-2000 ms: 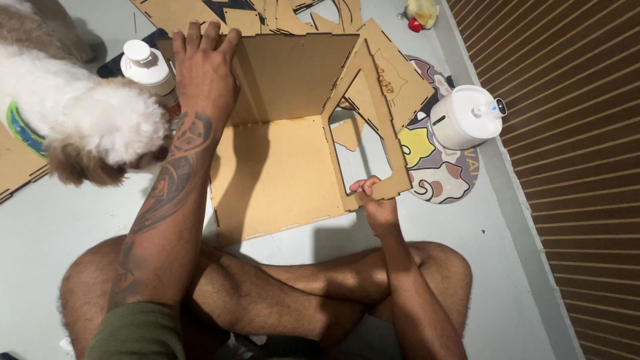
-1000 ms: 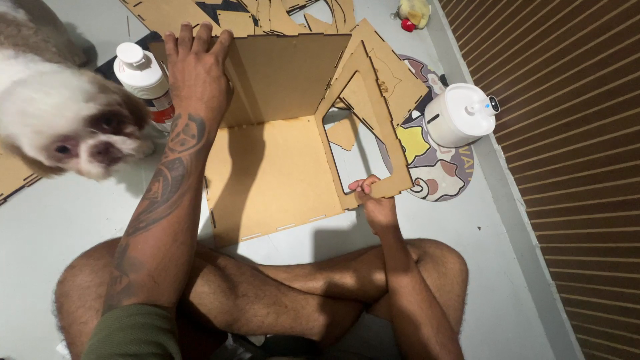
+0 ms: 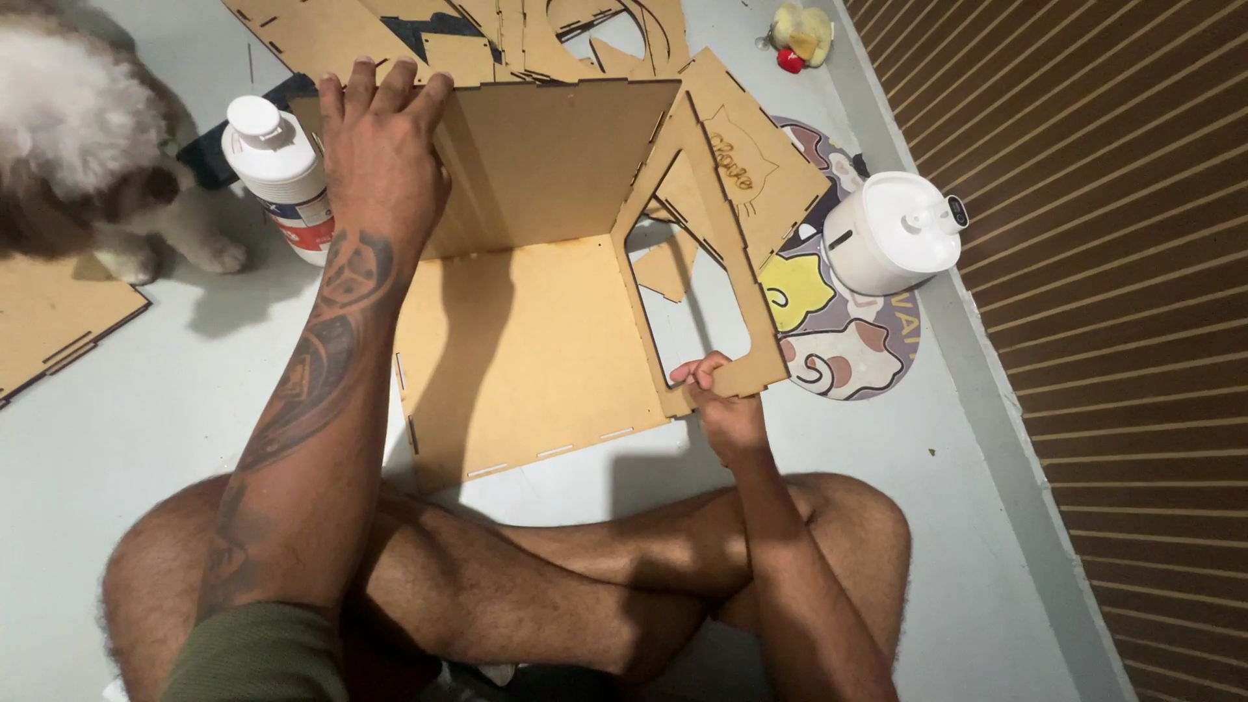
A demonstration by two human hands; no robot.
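A partly joined box of thin wooden board stands before my crossed legs. Its base panel (image 3: 546, 341) lies flat on the floor, a solid back panel (image 3: 546, 156) rises at the far edge, and a side panel with a large cut-out (image 3: 756, 292) stands on the right. My left hand (image 3: 385, 156) lies over the top edge of the back panel near its left end, fingers hooked over the far side. My right hand (image 3: 721, 400) grips the near lower corner of the side panel, with fingers through the cut-out.
A white bottle (image 3: 278, 180) stands left of my left wrist, beside a dog (image 3: 88, 146). Cut wooden sheets (image 3: 468, 58) lie behind the box, another sheet (image 3: 58, 312) at the left. A white water dispenser (image 3: 892, 234) stands on a patterned mat (image 3: 848, 361); a plush toy (image 3: 801, 34) lies beyond.
The dog lifted its face toward me one second ago and now has its head lowered and turned, farther left. Both hands keep their places on the box panels.
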